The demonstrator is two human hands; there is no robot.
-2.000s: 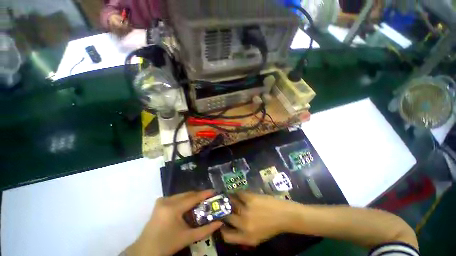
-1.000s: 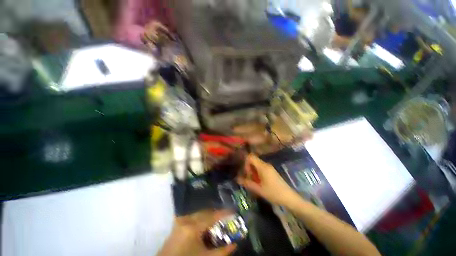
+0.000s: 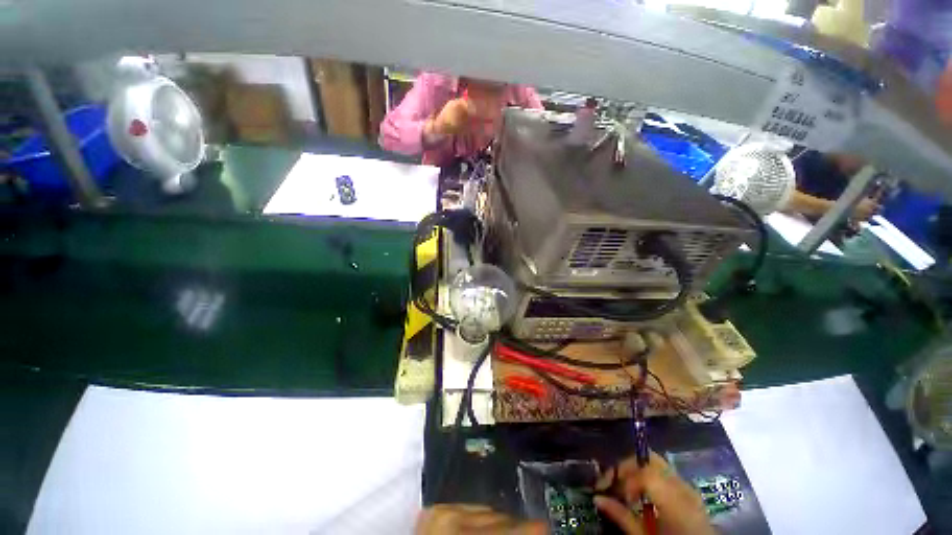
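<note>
My right hand point(image 3: 663, 504) is low in the view, closed around an upright black and red stick point(image 3: 641, 428), maybe a test probe or pen. It is over the black panel point(image 3: 491, 470), beside a green fixture circuit board point(image 3: 569, 509) in a clear tray. A second green board point(image 3: 720, 489) lies to its right. My left hand point(image 3: 475, 520) is at the bottom edge and mostly cut off. Whether it holds anything is hidden.
A large grey vented box point(image 3: 616, 225) stands on a flatter meter point(image 3: 558, 326) behind the panel. Red test leads point(image 3: 543, 366) and black cables lie below. A clear light bulb point(image 3: 481, 298) stands left. White sheets point(image 3: 240, 455) flank the panel. A person point(image 3: 459, 115) sits across the green bench.
The view has tilted up, so the bench things sit lower. The adapter board seen in my left hand is out of view. My right hand has come to hold the stick upright.
</note>
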